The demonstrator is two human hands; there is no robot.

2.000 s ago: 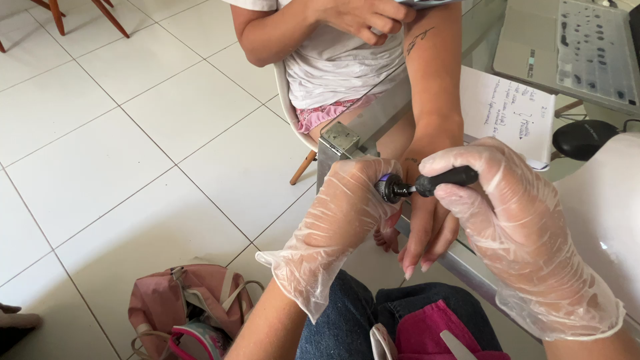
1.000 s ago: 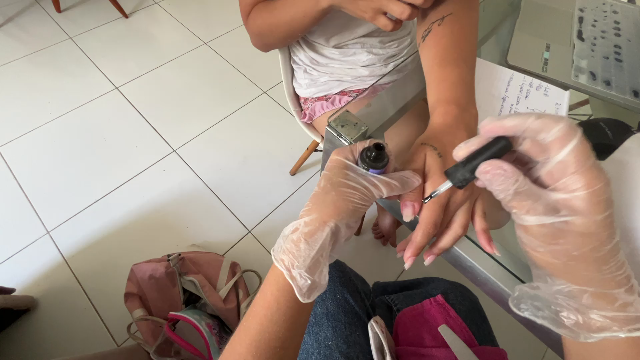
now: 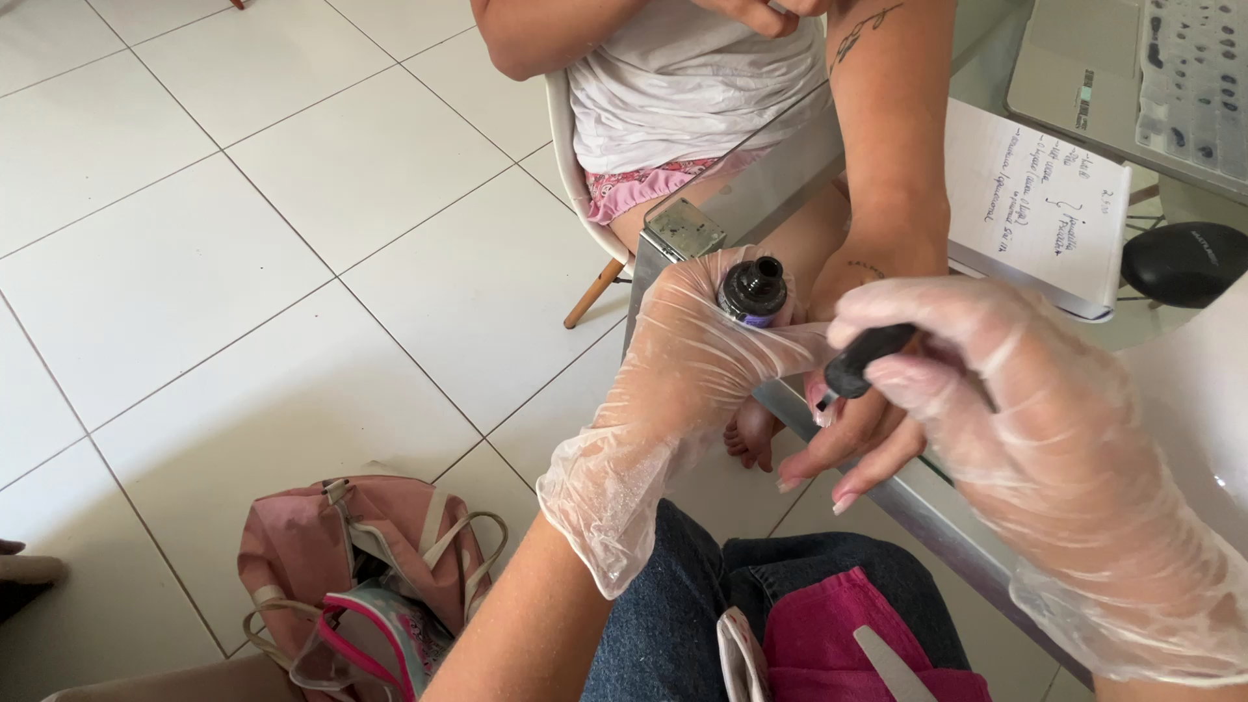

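My left hand (image 3: 697, 361), in a clear disposable glove, holds an uncapped small black bottle (image 3: 756, 289) with its mouth upward; the left thumb reaches to the other person's fingers. In my gloved right hand (image 3: 1014, 390) is the black brush cap (image 3: 871, 359) of the bottle. Its short brush points down and left, close over a nail (image 3: 821, 402) of the other person's hand (image 3: 858, 444); whether it touches cannot be told. That hand lies fingers down at the glass table's edge, partly hidden behind my right hand.
The glass table (image 3: 770, 195) bears a notebook (image 3: 1043, 205) with handwriting, a black mouse (image 3: 1185, 263) and a laptop (image 3: 1072, 68). A pink bag (image 3: 390, 546) stands on the tiled floor. On my lap lie a magenta towel (image 3: 829, 624) and a nail file (image 3: 889, 668).
Two seconds ago the brush was at the bottle's mouth; one second ago it was out, over the other person's fingers. Now it is at a nail nearer my left thumb.
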